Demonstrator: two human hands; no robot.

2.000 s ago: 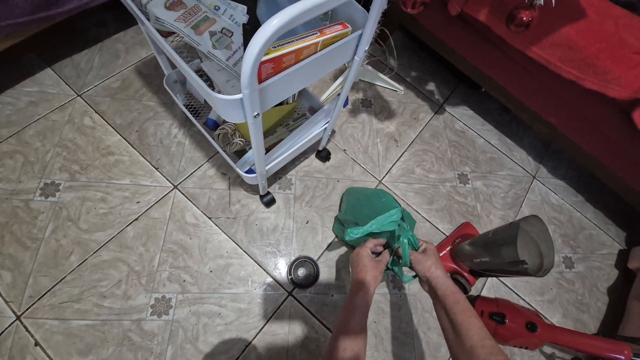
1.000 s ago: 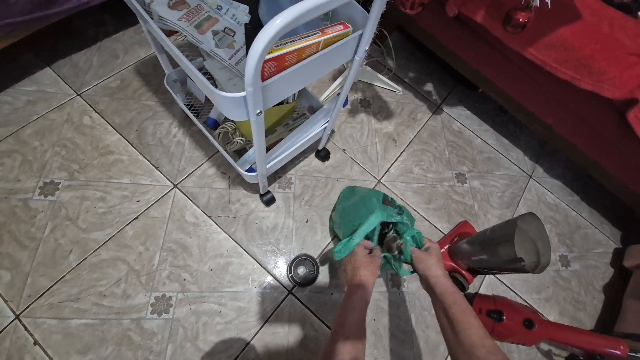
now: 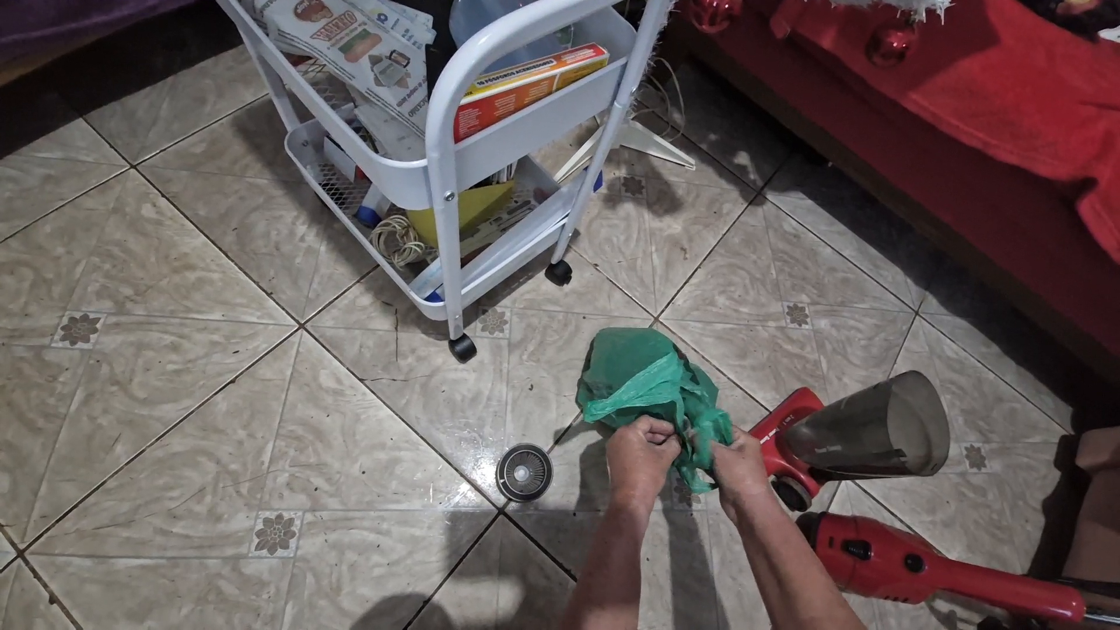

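A green plastic bag point(image 3: 634, 363) rests on the tiled floor, its top bunched between my hands. My left hand point(image 3: 643, 455) grips the near left part of the bag's top, fingers curled. On the other side, my right hand point(image 3: 739, 464) pinches the gathered plastic. What the bag holds is hidden. Left of my left hand lies a round black vacuum filter point(image 3: 524, 472). Close to my right hand is a red vacuum part with a smoky clear dust cup point(image 3: 875, 429). The red handheld vacuum body with its handle point(image 3: 884, 560) lies below it.
A white rolling cart point(image 3: 442, 175) with papers, a box and a coiled cord point(image 3: 398, 241) stands ahead on black casters. A white stand's foot point(image 3: 647, 144) is behind it. Red fabric point(image 3: 989, 96) covers furniture at the upper right. Part of a foot or leg point(image 3: 1098, 499) shows at the right edge.
The bag's mouth, open between my hands a second ago with something dark inside, is now bunched together. My hands remain in nearly the same place.
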